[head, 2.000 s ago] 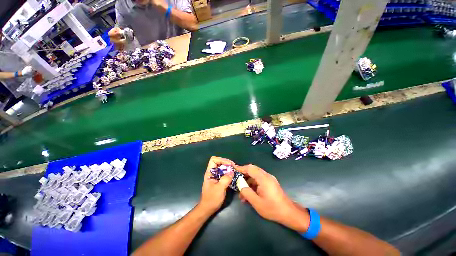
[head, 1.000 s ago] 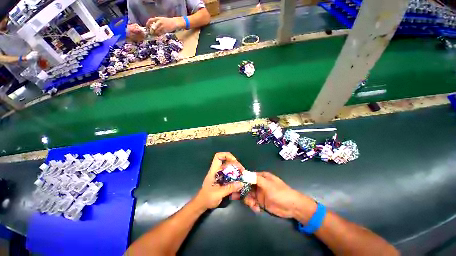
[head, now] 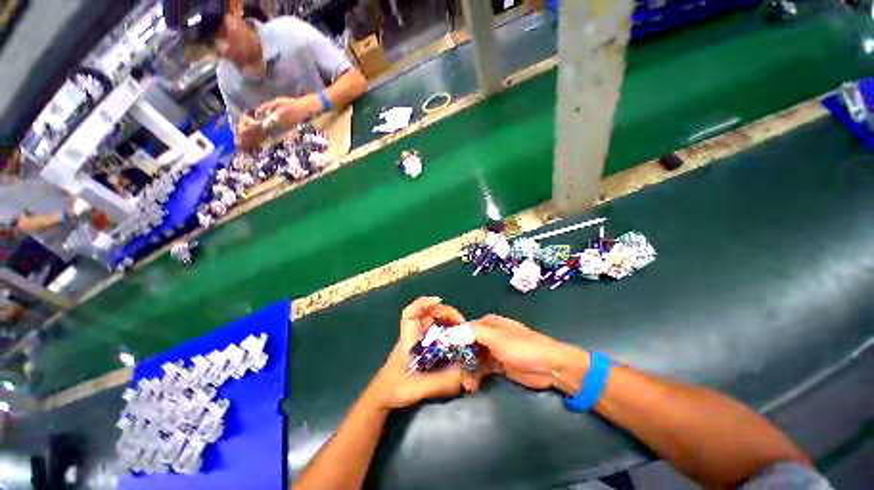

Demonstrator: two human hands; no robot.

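A wired board assembly (head: 443, 350), a palm-sized cluster of white parts, green board and dark wires, is held between both hands over the dark green bench. My left hand (head: 412, 368) is around its left side and underneath. My right hand (head: 522, 352), with a blue wristband (head: 589, 381), touches it from the right; a white wrap shows on a fingertip at its upper edge. More wired assemblies (head: 561, 260) lie in a loose row behind my hands, with a thin white stick (head: 567, 230) behind them. Clear plastic housings (head: 182, 412) stand in rows on a blue sheet (head: 259, 431) at left.
A green conveyor belt (head: 460, 187) runs behind the bench's pale edge, carrying an assembly (head: 410, 164). A pale post (head: 586, 105) stands at the belt's near edge. A person (head: 287, 72) opposite works behind a pile of assemblies (head: 264, 167). A blue tray (head: 853, 110) is at far right.
The view has tilted and shifted. The held assembly is turned, with more dark wires and green board showing. The assembly on the belt has moved left. The person opposite shows more fully.
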